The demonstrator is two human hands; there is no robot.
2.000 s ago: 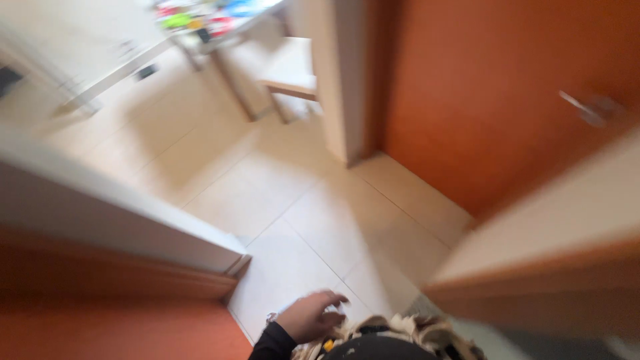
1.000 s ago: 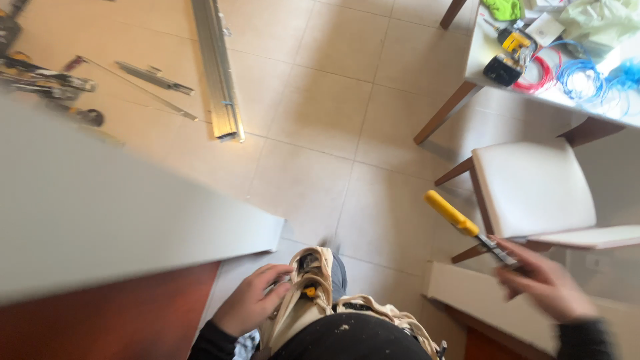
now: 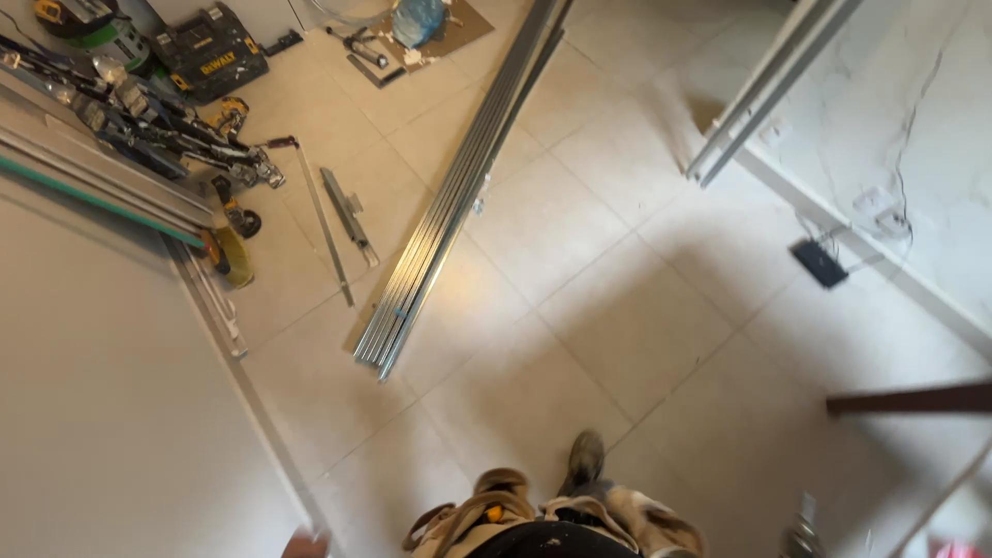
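Observation:
Only a small, blurred part of my left hand (image 3: 306,544) shows at the bottom edge, beside the end of the light wall; its fingers are mostly cut off. My right hand is out of view. Near the lower right corner is a blurred, shiny grey object (image 3: 804,528); what it is, and whether anything holds it, cannot be told. A bundle of long metal profiles (image 3: 457,194) lies diagonally on the tiled floor ahead of my boots (image 3: 585,457). To its left lie a thin metal strip (image 3: 322,225) and a shorter metal piece (image 3: 346,213).
A black DeWalt tool case (image 3: 211,54), a cordless drill (image 3: 230,116), an angle grinder (image 3: 236,209) and a caulking gun (image 3: 360,46) are at the upper left. Upright metal profiles (image 3: 767,93) stand at the upper right. A black box with cables (image 3: 819,262) lies by the right wall; a dark furniture leg (image 3: 907,401) juts in.
The view has swung strongly. My right hand, which held a yellow-handled tool one second ago, has left view. My left hand now shows only at the bottom edge.

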